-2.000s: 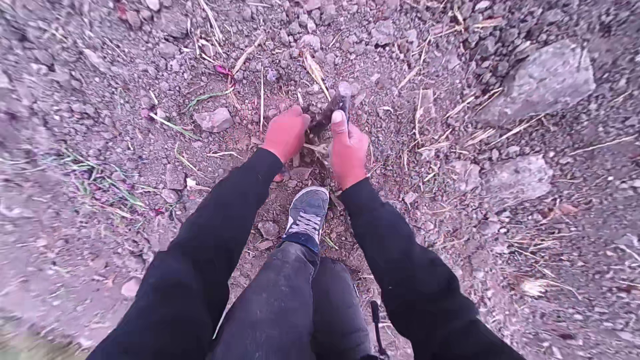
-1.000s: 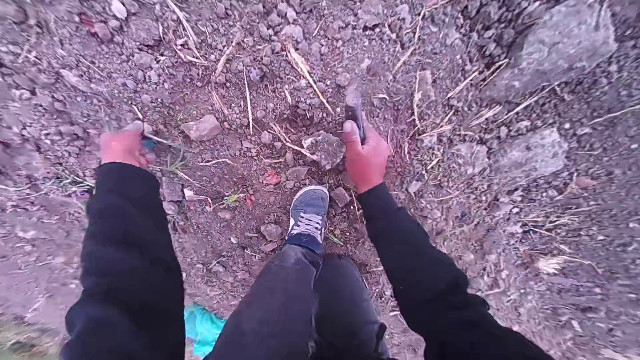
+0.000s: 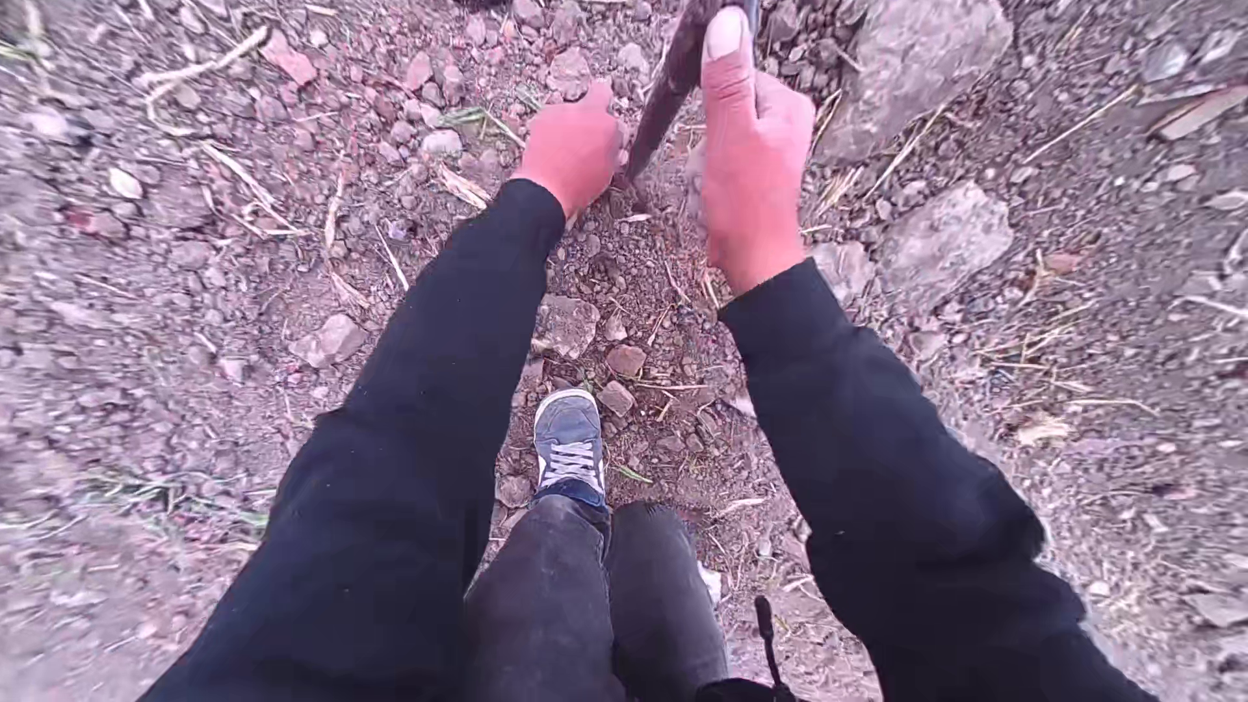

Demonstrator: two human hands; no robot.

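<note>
My right hand (image 3: 756,166) is closed around a dark hand tool (image 3: 668,93), thumb laid along its upper end. The narrow dark part of the tool slants down and left to the soil, where its tip meets the ground beside my left hand. The exact kind of tool cannot be told. My left hand (image 3: 575,146) is low over the dirt just left of that tip, back of the hand up and fingers curled. Its fingertips are hidden, so whether it holds something does not show. A thin green stem (image 3: 502,127) lies by its knuckles.
Stony, dry soil surrounds me. A large rock (image 3: 912,73) lies at upper right, a flatter rock (image 3: 941,244) below it. A smaller stone (image 3: 565,325) sits ahead of my grey shoe (image 3: 568,439). Straw and dry stalks (image 3: 249,180) are scattered about, with grass (image 3: 175,492) at left.
My left hand has come from the far left back beside my right hand. The tool, upright in my right hand a second ago, now slants to the soil. The turquoise item at the lower left is out of view.
</note>
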